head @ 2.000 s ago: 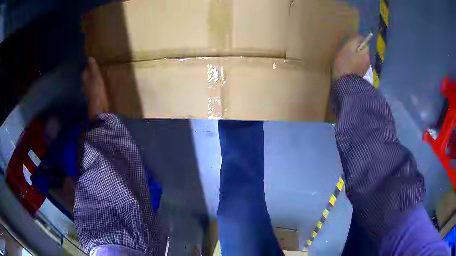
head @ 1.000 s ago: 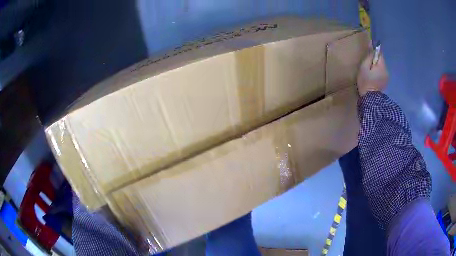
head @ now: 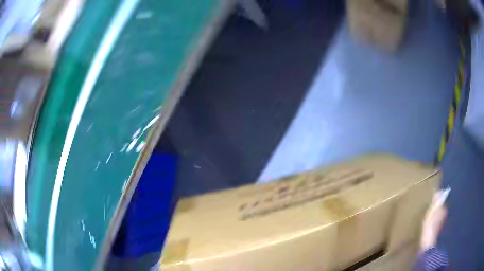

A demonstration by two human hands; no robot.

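Observation:
A brown cardboard carton (head: 297,222) with dark print and tape fills the lower middle, partly cut off by the bottom edge. My right hand (head: 434,222) is at its right end, blurred, with its fingers against the carton's side. A small white object (head: 444,195) shows at its fingertips; I cannot tell what it is. My left hand is not in view; the carton's lower left part is cut off by the frame.
A long green-topped line (head: 127,90) with a white stripe runs along the left. A blue crate (head: 151,204) stands beside and under its edge. Another carton (head: 376,24) is on the grey floor (head: 371,106) at the top. Yellow-and-black tape (head: 451,116) runs at the right.
The carton sits lower in view and shows its printed face more. The view has swung, so the green line now shows at the left and the red items at the sides are gone.

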